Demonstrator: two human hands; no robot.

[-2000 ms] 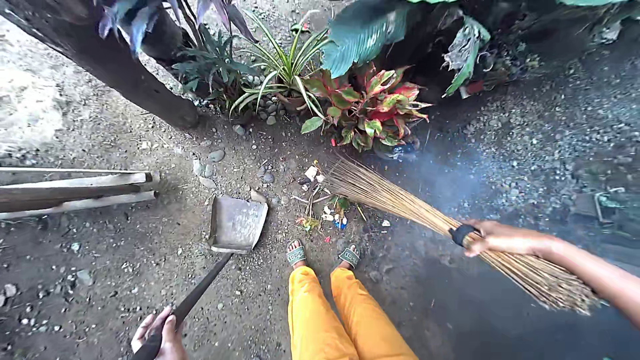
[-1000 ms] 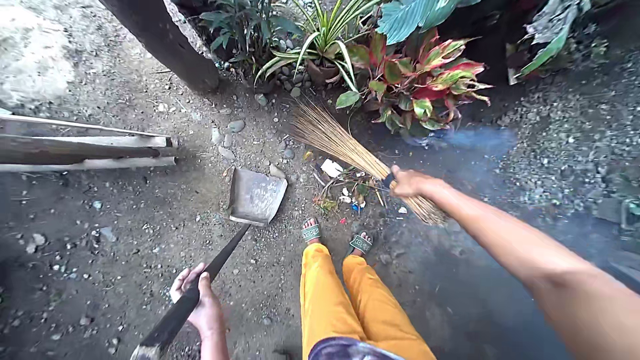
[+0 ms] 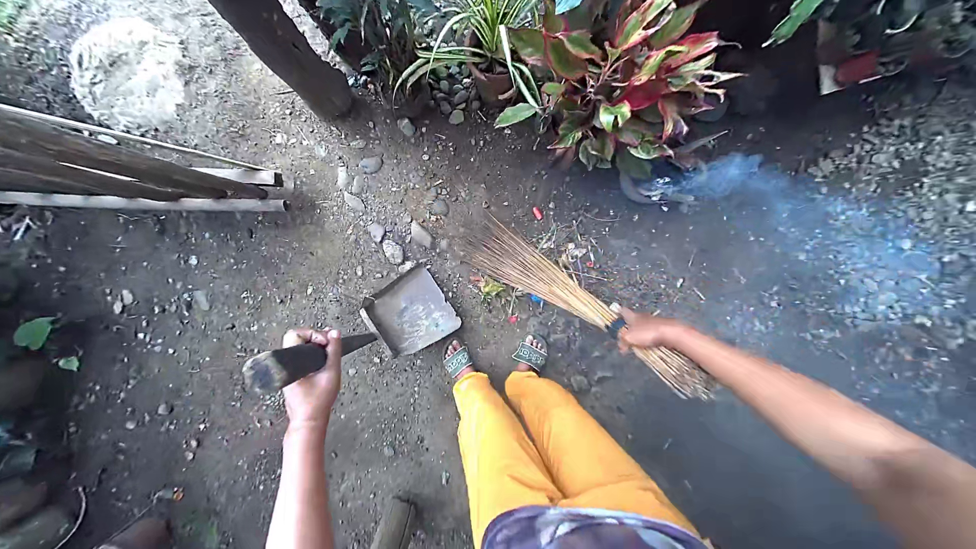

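My left hand (image 3: pixel 314 377) is closed round the dark handle of a metal dustpan (image 3: pixel 413 311), whose pan rests on the dirt just ahead of my left foot. The pan looks bare apart from dusty marks. In my right hand (image 3: pixel 644 332) is a stick broom (image 3: pixel 545 278), gripped at its dark binding, with the bristles fanned toward the upper left. Beside and partly behind the bristles lies a small scatter of litter (image 3: pixel 576 252), with twigs, leaf bits and red and blue scraps. A yellowish leaf (image 3: pixel 492 287) lies between broom and dustpan.
Potted plants with red-green leaves (image 3: pixel 633 84) grow at the top, beside a wooden post (image 3: pixel 286 53). Long poles (image 3: pixel 137 171) stick in from the left. Loose stones (image 3: pixel 393 252) lie above the dustpan. Smoke (image 3: pixel 823 221) drifts at the right. A wood piece (image 3: pixel 394 524) lies near the bottom.
My left hand has come up closer to the dustpan, and the handle now points more toward me. The broom has changed its angle, its bristles now on the dustpan side of the litter.
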